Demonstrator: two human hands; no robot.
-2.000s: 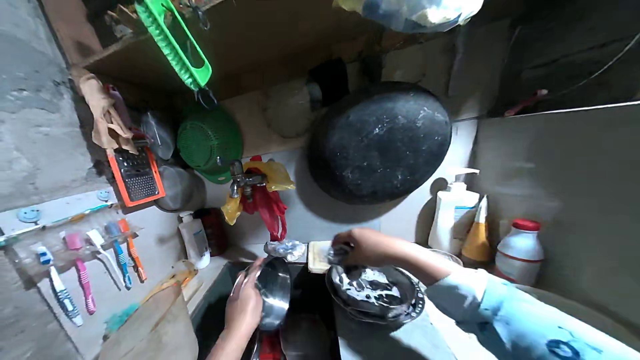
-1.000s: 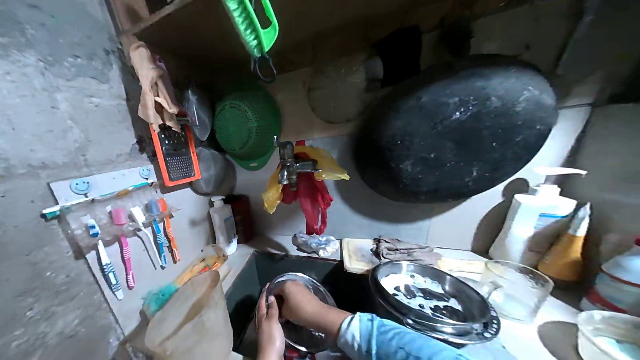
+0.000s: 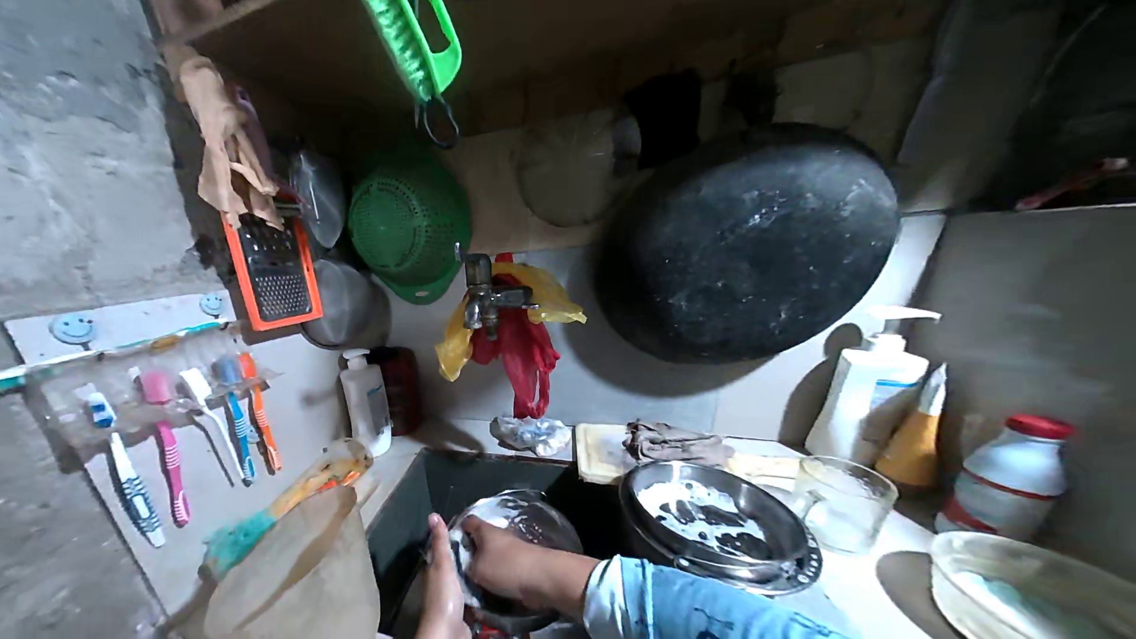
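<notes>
A round metal bowl (image 3: 541, 524) is tilted over the dark sink (image 3: 399, 524), with white suds on it. My left hand (image 3: 442, 577) grips its left side, the thumb up along the rim. Inside the bowl, my right hand (image 3: 510, 564) presses against the wall near the left rim; whitish foam shows by its fingers, and whatever it holds is mostly hidden. Right of the sink, a metal basin (image 3: 772, 532) with suds and dark water stands on the counter. A grey-brown cloth (image 3: 674, 444) lies behind it, beside a pale yellow block (image 3: 601, 451).
A metal tap (image 3: 484, 297) wrapped in red and yellow bags juts above the sink. A glass mug (image 3: 843, 501), a pump bottle (image 3: 865, 399) and a plastic bowl (image 3: 1021, 586) stand at the right. A beige bag (image 3: 293, 568) is at the lower left; toothbrushes (image 3: 169, 461) hang above it.
My right hand has moved left from the soapy basin to the metal bowl in the sink, where it stays. My left hand still holds the bowl. The cloth now lies behind the basin.
</notes>
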